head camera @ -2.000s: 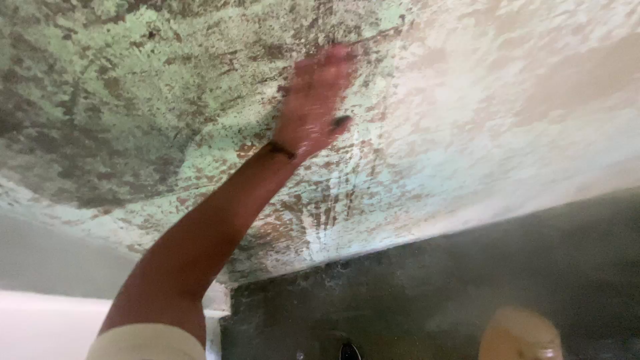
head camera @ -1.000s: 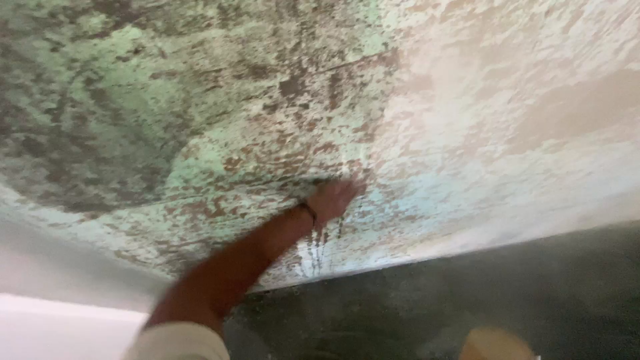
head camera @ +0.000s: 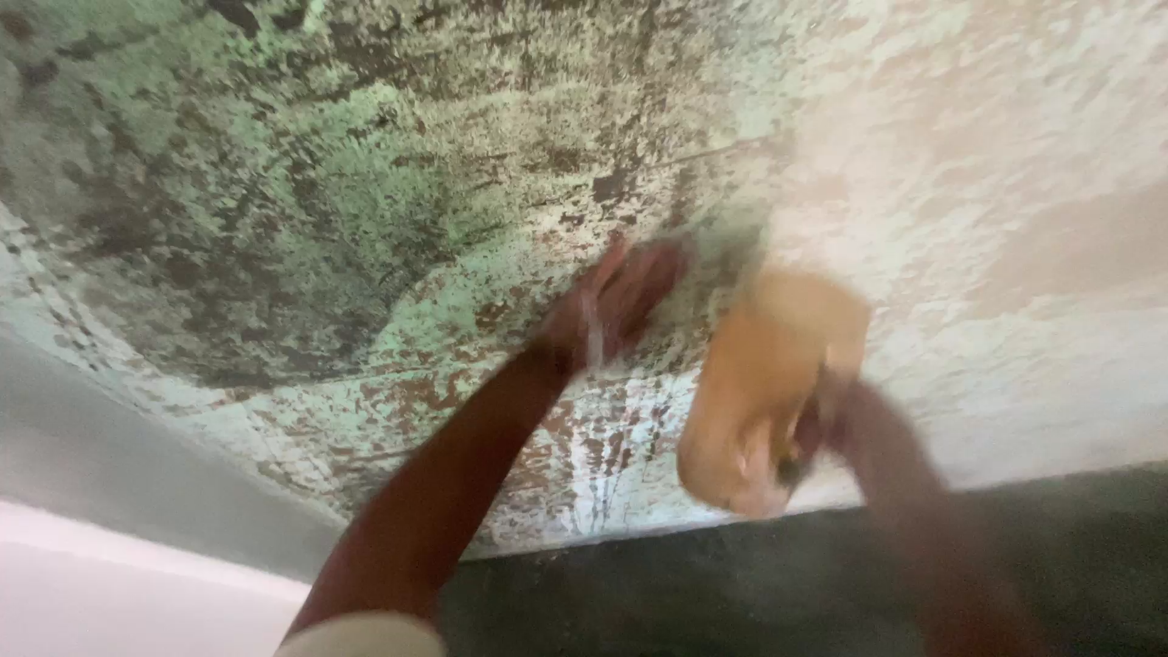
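My left hand (head camera: 625, 297) is raised with its fingers extended, over the stained plastered surface (head camera: 319, 201); blur hides whether it touches. It holds nothing that I can make out. To the right of it, my right hand (head camera: 826, 415) grips a tan-orange oblong object (head camera: 776, 365) with rounded corners, its exact kind lost in the blur. Behind both hands the surface is mottled green, dark and brown on the left and pale beige on the right. Dark streaks run below my left hand.
A dark surface (head camera: 803, 584) borders the plaster along the lower edge. At lower left a grey band (head camera: 164, 474) meets a bright white area (head camera: 119, 584).
My right hand has come into view, with the tan-orange object raised against the plastered surface; earlier only part of a tan shape showed at the bottom edge. My left hand has moved about over the plaster.
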